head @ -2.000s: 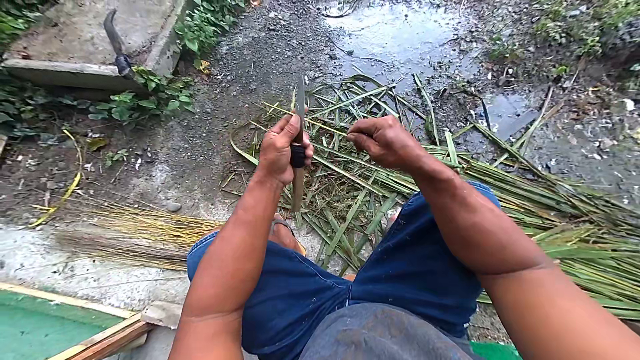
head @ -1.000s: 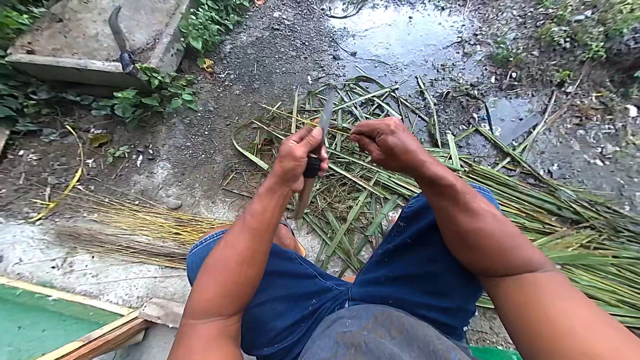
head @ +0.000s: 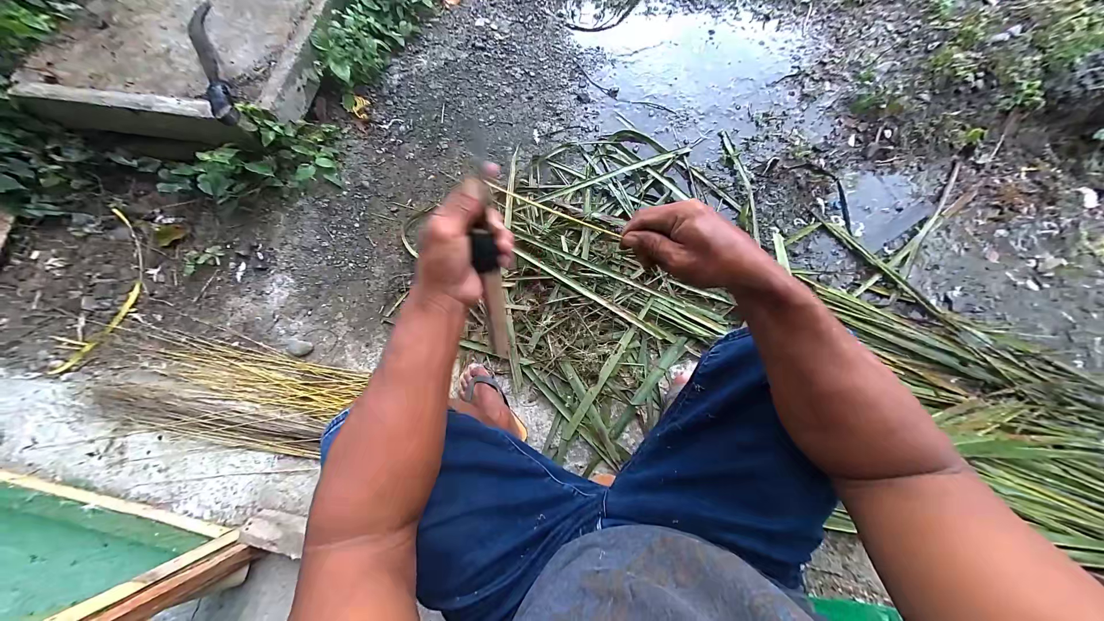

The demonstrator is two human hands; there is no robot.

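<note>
My left hand (head: 461, 237) is closed around a knife (head: 493, 302) with a black-wrapped band on its wooden handle; the blade points away from me and is blurred. From beside that hand a thin yellowish leaf rib (head: 561, 214) runs to my right hand (head: 681, 241), which pinches its near end between thumb and fingers. Under both hands lies a heap of cut green leaf strips (head: 595, 319). Long green leaves (head: 1018, 431) are piled at the right. A bundle of thin yellow and brown ribs (head: 250, 392) rests on the ground at the left.
A curved blade with a dark handle (head: 220, 99) lies at the edge of a concrete slab (head: 129, 105), upper left, among green plants. A wood-framed green panel (head: 129, 591) is at the lower left. A puddle (head: 699, 69) lies beyond the heap.
My left hand with the knife has moved left, away from my right hand, compared with one second ago. A thin rib now shows plainly stretched between the hands.
</note>
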